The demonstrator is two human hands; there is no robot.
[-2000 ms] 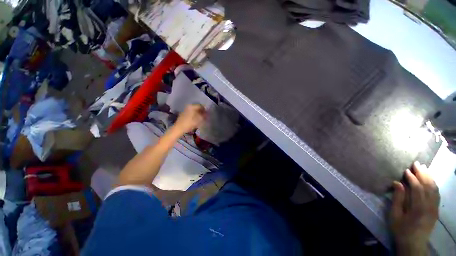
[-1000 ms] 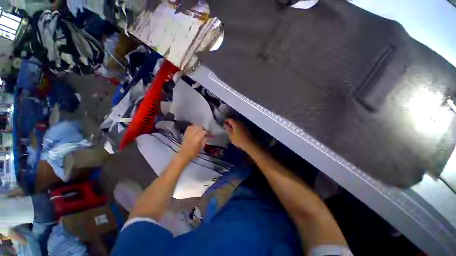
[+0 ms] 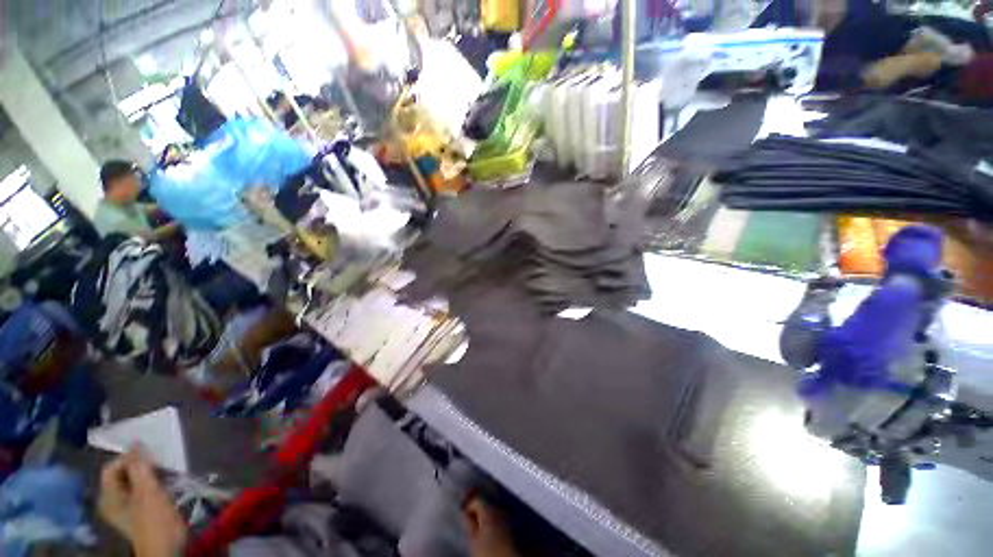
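Note:
A white cut piece (image 3: 152,437) stands out from the fingertips of my left hand (image 3: 139,506) at the lower left, pinched between the fingers. My right hand (image 3: 486,527) is small, blurred and mostly cut off at the bottom edge, beside pale grey cloth (image 3: 381,479); whether it holds anything cannot be seen. A large dark grey panel (image 3: 588,381) lies flat on the sewing table, with a slit-like pocket opening at its right part. Its right end lies by the machine's foot area (image 3: 895,473), which is blurred.
A purple tassel (image 3: 882,326) hangs at the machine. A wavy stack of dark panels (image 3: 555,245) lies behind the flat panel. Folded dark pieces (image 3: 849,174) lie farther back. Pale layered pieces (image 3: 381,332) sit left. A red strip (image 3: 327,413) is below. A person (image 3: 122,201) is far left.
The view has tilted up, showing the stacks and tassel. My left hand has moved left, away from my right hand, with a white piece at its fingers. The dark panel stays on the table.

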